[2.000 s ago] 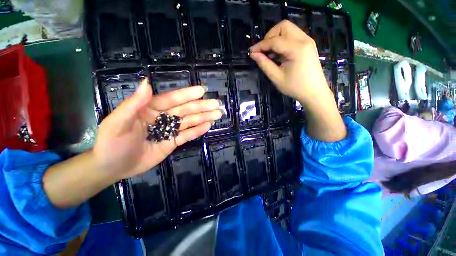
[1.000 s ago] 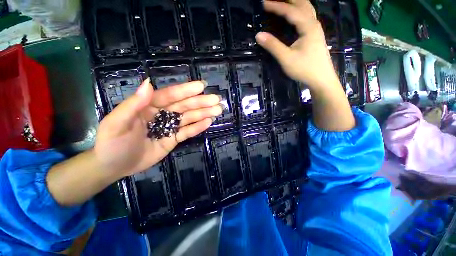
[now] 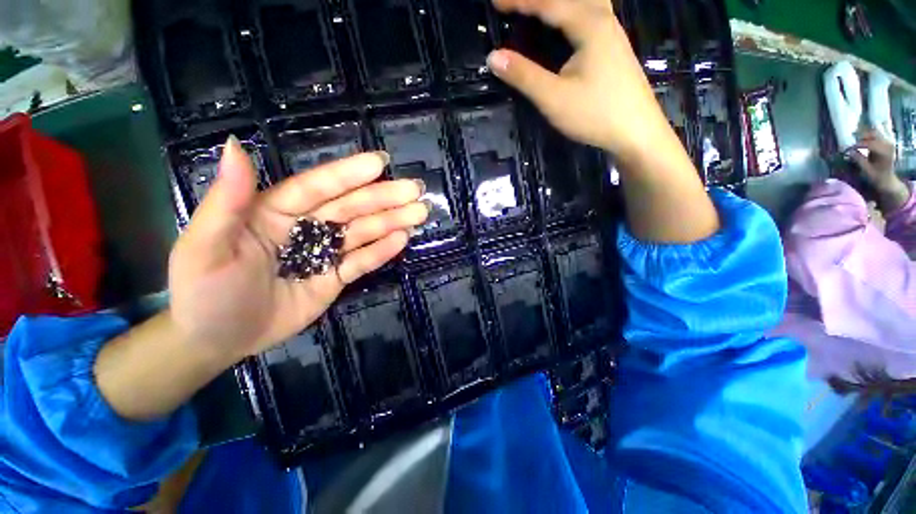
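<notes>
My left hand (image 3: 263,263) is palm up over the tray, with its fingers extended, and holds a heap of small dark and silvery components (image 3: 311,247) in the palm. My right hand (image 3: 598,100) is over the upper middle of the tray. Its thumb and fingers are apart and nothing shows between them; its upper part is cut off by the top edge. The glossy black blister tray (image 3: 407,263) has rows of rectangular pockets with black housings (image 3: 414,151) in them. Small bright bits show at the lower ends of several upper pockets.
A red parts bin (image 3: 62,216) with loose components is at the left, below whitish crumpled plastic (image 3: 75,40). A second black tray (image 3: 583,397) shows under the first. At the right are a framed part (image 3: 761,131), white loops (image 3: 842,105) and a person in a pink sleeve (image 3: 839,241).
My right thumb and fingers have parted from a pinch, and the hand has moved up towards the top edge. My left hand still holds the heap. The neighbour's hand has come into view.
</notes>
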